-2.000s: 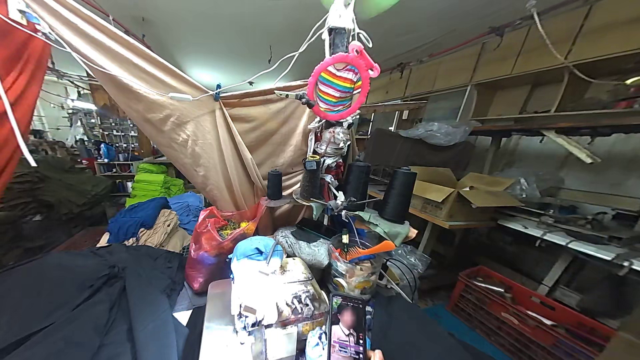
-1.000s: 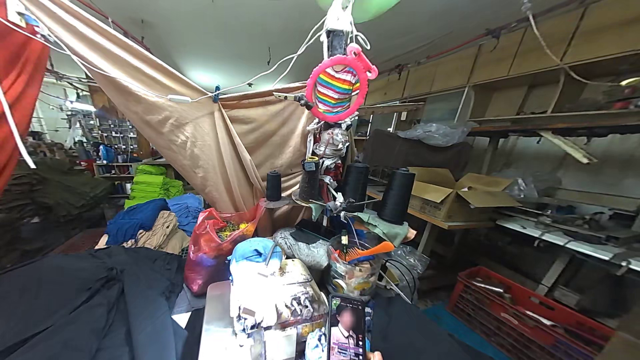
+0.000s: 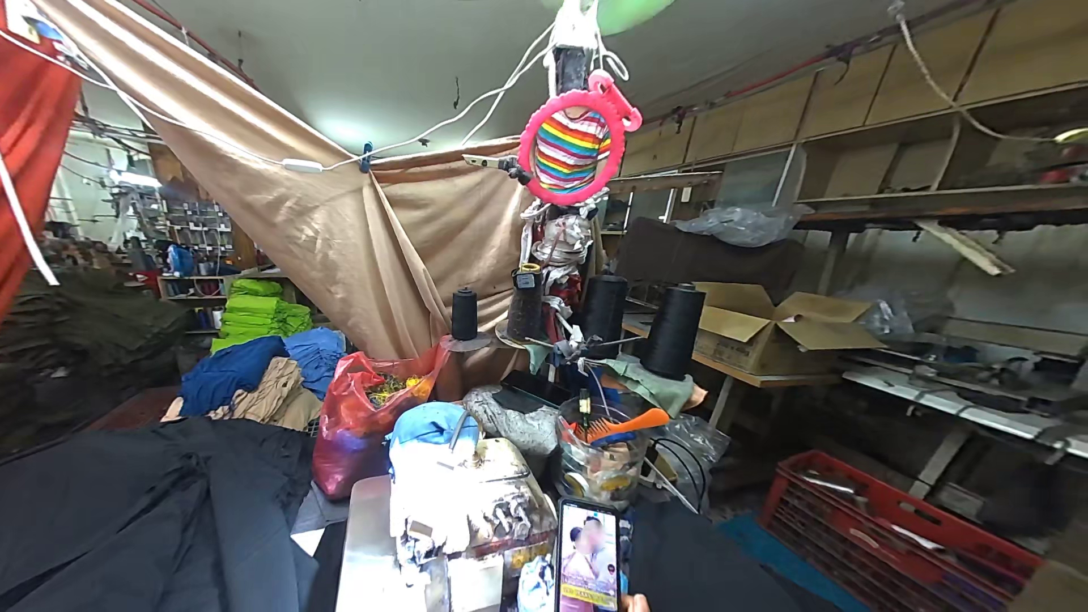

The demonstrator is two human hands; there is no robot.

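Just a fingertip or two of a hand, seemingly my right hand (image 3: 634, 603), shows at the bottom edge, against the lower right side of a smartphone (image 3: 587, 557). The phone stands upright with its screen lit; whether the fingers bear its weight is hidden. Left of it is an overlock sewing machine (image 3: 476, 501) under bright light, a blue cloth on its top. Behind the phone, a clear plastic container (image 3: 599, 467) holds an orange comb (image 3: 627, 424) and small items. My left hand is out of view.
Dark fabric (image 3: 144, 510) covers the left side, near a red plastic bag (image 3: 348, 433). Black thread cones (image 3: 671, 331) stand behind the machine. An open cardboard box (image 3: 756, 336) sits on a table at right, above a red plastic crate (image 3: 892, 527). A beige curtain (image 3: 297, 221) hangs behind.
The picture on the phone's screen has changed. The phone and the fingertips beside it stay in about the same place.
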